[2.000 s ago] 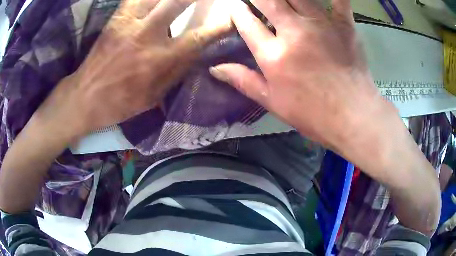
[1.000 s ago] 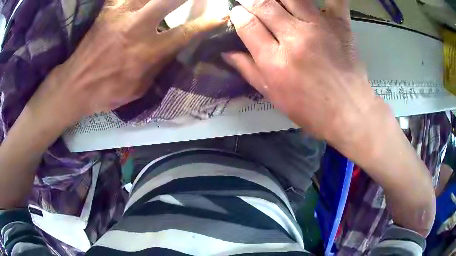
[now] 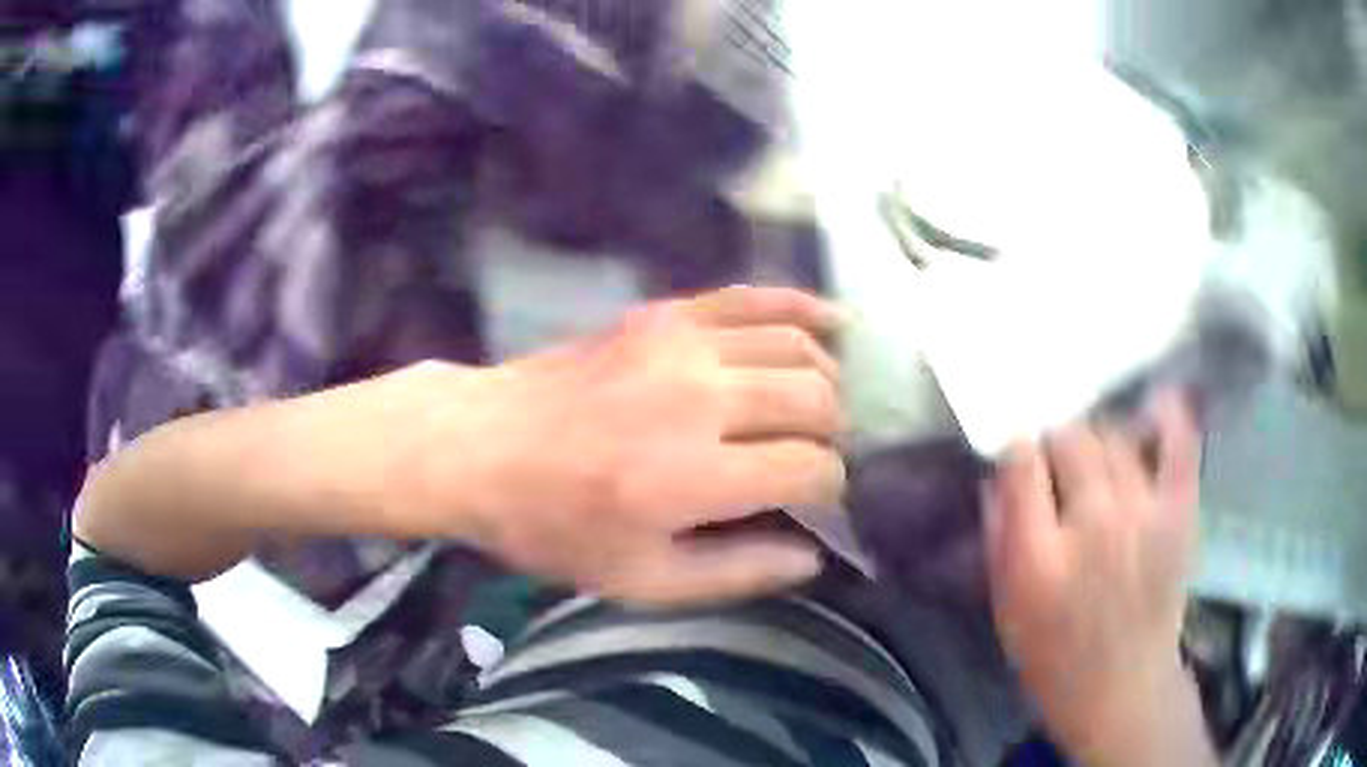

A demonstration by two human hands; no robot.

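The frame is blurred and partly overexposed. Purple plaid cloth is bunched at the left and top, and a dark purple part spans between my hands. My left hand, at centre, has curled fingers closed on the cloth's edge. My right hand, at lower right, has its fingertips at the cloth beside a glaring white area; its grip is unclear. The bright white shape above it looks like the machine head or a lit white piece; I cannot tell which.
The pale table edge with faint ruler marks is at the right. White strips and more plaid cloth hang at lower left by the striped sleeve. A blurred grey-green surface lies at upper right.
The view has shifted and blurred. My hands have moved down and apart from the lit spot, my left hand now pointing right. The cloth at the left is more spread out.
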